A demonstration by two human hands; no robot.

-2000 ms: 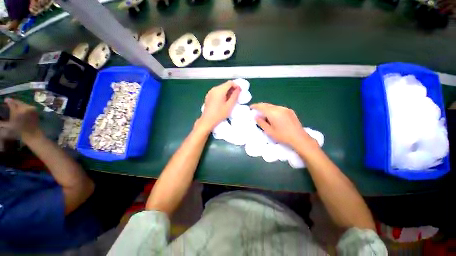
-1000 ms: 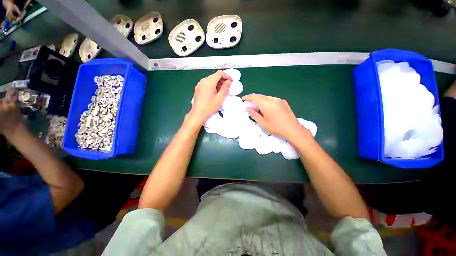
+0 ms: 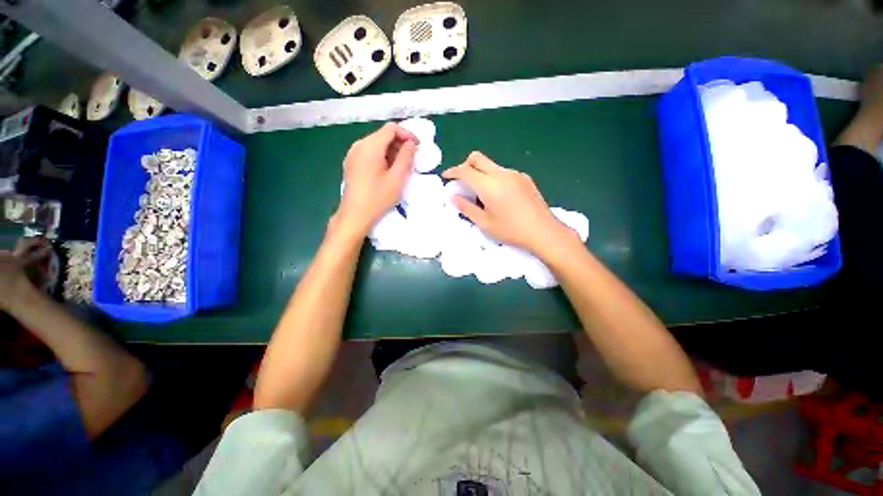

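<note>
Several thin white round pads (image 3: 422, 215) overlap in a loose cluster on the green bench. My left hand (image 3: 376, 176) is at the upper left of the cluster. Its thumb and fingertips are close together beside the edge of the top pads; whether they pinch a pad cannot be told. My right hand (image 3: 501, 201) rests palm down over the right part of the cluster, with thumb and forefinger apart and no held pad visible. The pads under both hands are partly hidden.
A blue bin (image 3: 221, 228) of small beige-grey pieces stands left, a blue bin (image 3: 683, 184) heaped with white pads right. Cream housings (image 3: 352, 55) lie on the conveyor beyond the metal rail (image 3: 503, 93). A neighbour's arm (image 3: 73, 344) is at left, another person's arm (image 3: 865, 116) at right.
The view has shifted, so bench and bins sit differently in the picture. The hands keep nearly the same places over the pads. No pad has clearly moved.
</note>
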